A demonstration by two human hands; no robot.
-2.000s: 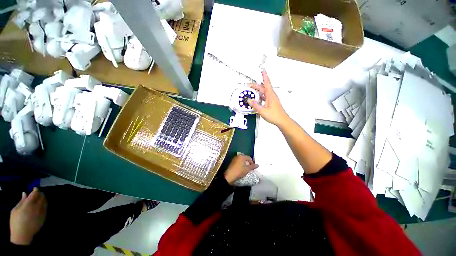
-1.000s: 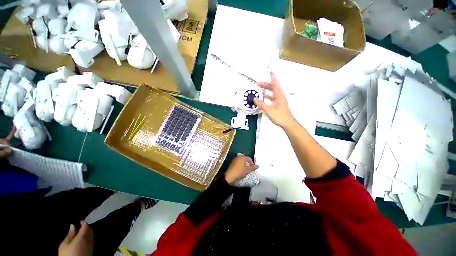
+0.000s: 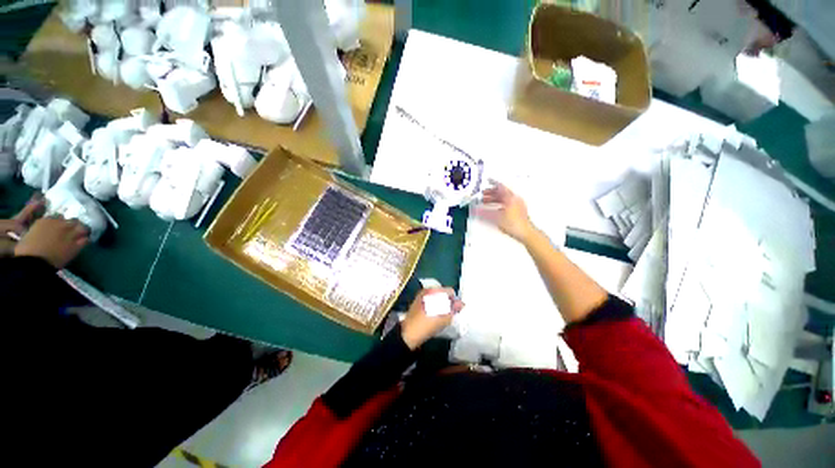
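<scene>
A white security camera [image 3: 455,178] with a round black-centred front and a ring of dark dots lies on the white sheet in front of me, its small bracket towards me. My right hand [image 3: 504,212] is just right of the camera, fingers spread and slightly blurred; I see nothing in it. My left hand [image 3: 428,315] is near my waist and holds a small white square piece [image 3: 437,303] at its fingers. A pale item below that hand is partly hidden.
A shallow cardboard tray [image 3: 261,291] holds a dark grid sheet and yellow strips. More white cameras [image 3: 188,169] cluster left. An open carton [image 3: 581,114] stands ahead. White flat blanks [image 3: 742,265] are heaped right. A metal upright [image 3: 322,87] rises ahead-left. Another person's hands [image 3: 55,239] touch a camera.
My right hand has drawn back from the camera's face to its right side. My left hand has turned, showing the white square. The neighbour's hands have moved to the cameras at left.
</scene>
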